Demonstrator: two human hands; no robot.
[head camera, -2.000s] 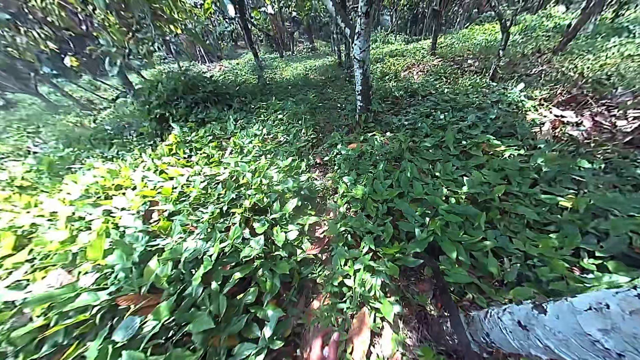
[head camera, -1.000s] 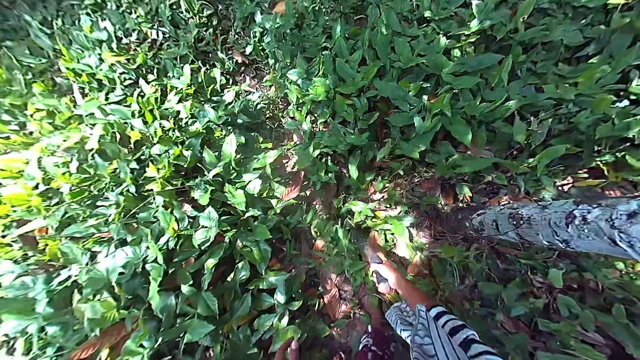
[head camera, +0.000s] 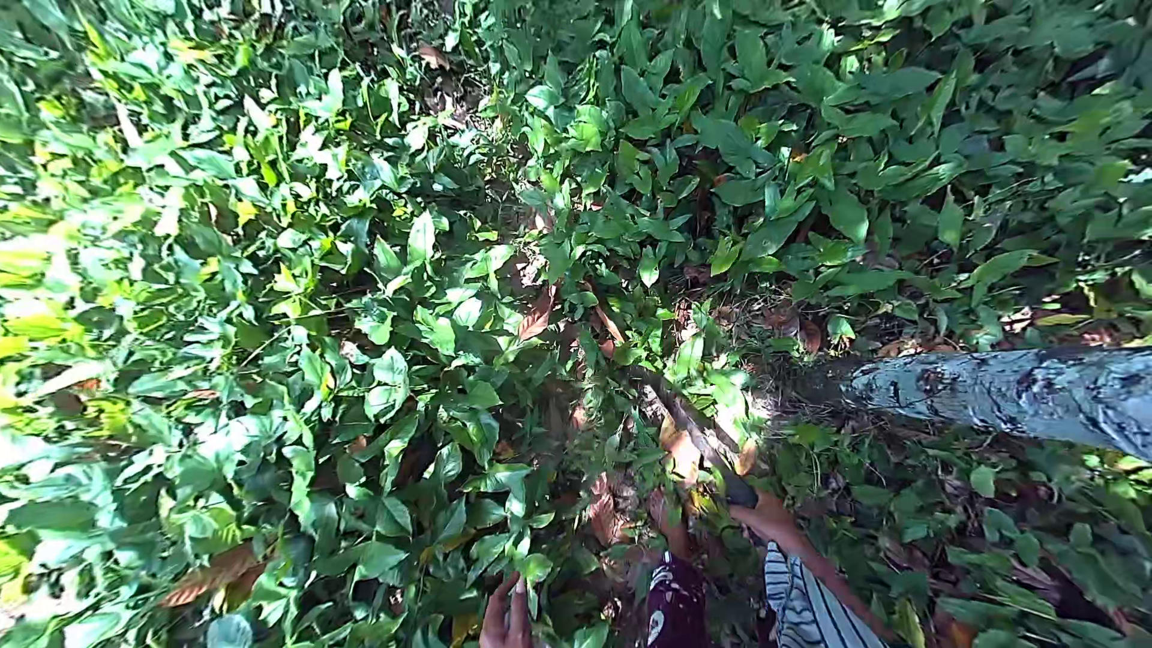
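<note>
My right hand (head camera: 763, 517) is closed round the dark handle of a long-bladed tool, probably a machete (head camera: 688, 418); its blade points up and left, low over leaves and litter. My left hand (head camera: 507, 616) shows at the bottom edge beside a small green leaf (head camera: 535, 568), fingers extended; whether it touches the leaf is unclear. Between the hands are a bare foot (head camera: 668, 522) and a dark patterned trouser leg (head camera: 675, 598). A striped cloth (head camera: 805, 598) hangs by my right forearm.
Dense broad-leaved ground plants (head camera: 387, 360) spread all around. A pale, mottled tree trunk (head camera: 999, 391) rises at the right, near my right hand. Brown dry leaves (head camera: 605, 508) lie along a thin strip of soil in the middle.
The view has tilted down steeply from the trees to the ground. Since one second ago, the blade has come into plain sight beyond my right hand, and more of my left hand shows.
</note>
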